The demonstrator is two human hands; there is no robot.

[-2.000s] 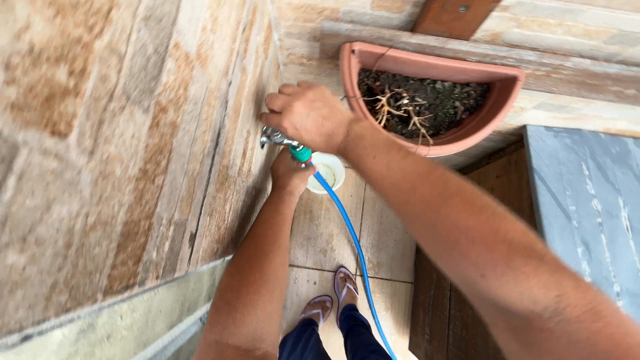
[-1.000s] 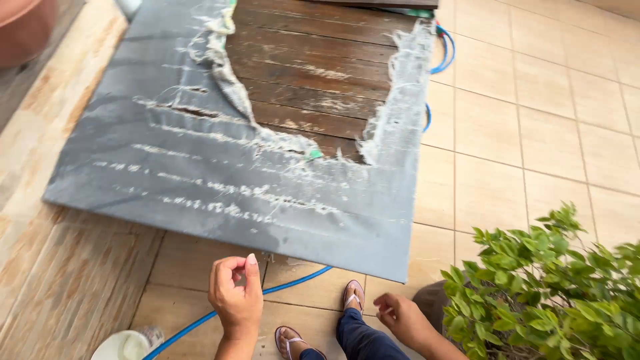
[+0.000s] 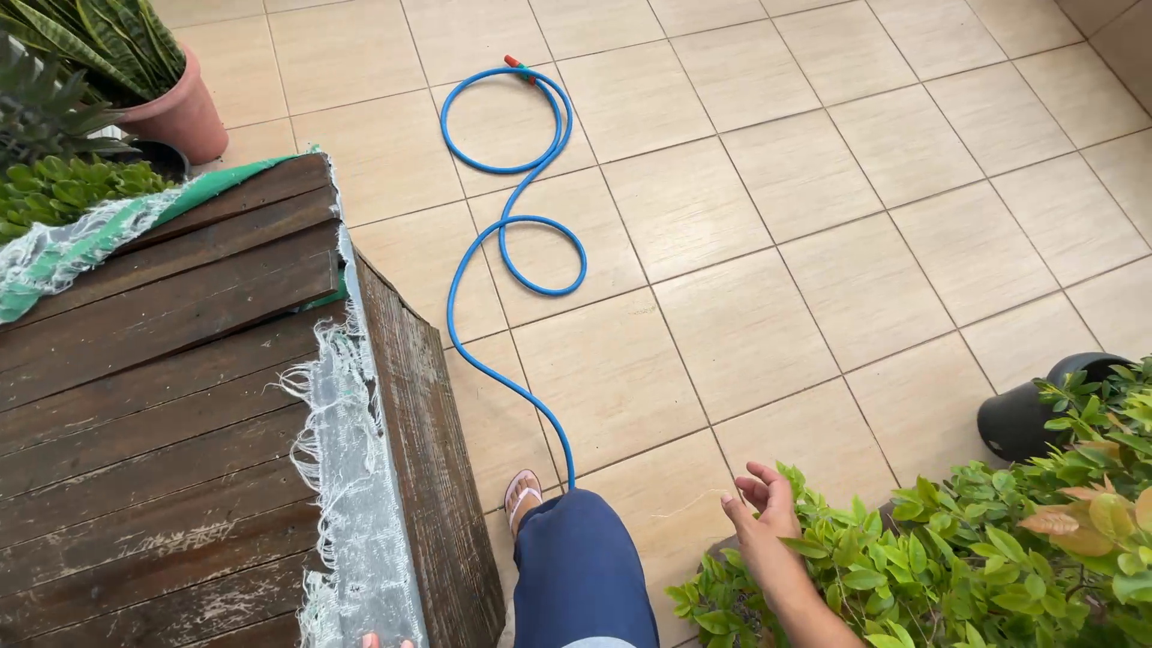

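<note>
A blue garden hose (image 3: pixel 456 310) lies in loose loops on the tiled floor, running back to beside my leg. Its far end carries a red and green hose nozzle (image 3: pixel 520 70). My right hand (image 3: pixel 768 517) is empty, fingers apart, next to the leafy shrub (image 3: pixel 864 576). Only the fingertips of my left hand (image 3: pixel 387 641) show at the bottom edge, at the torn grey cover (image 3: pixel 364 540) of the wooden box; whether they touch it is unclear.
The dark slatted wooden box (image 3: pixel 171 432) fills the left side. Potted plants stand behind it, one in a terracotta-coloured pot (image 3: pixel 184 112). A black pot (image 3: pixel 1017 423) stands at the right, near the shrub.
Two seconds ago both hands were at the wall tap and the hose's green connector; they have since come away. The view has swung from the wall to the tiled floor.
</note>
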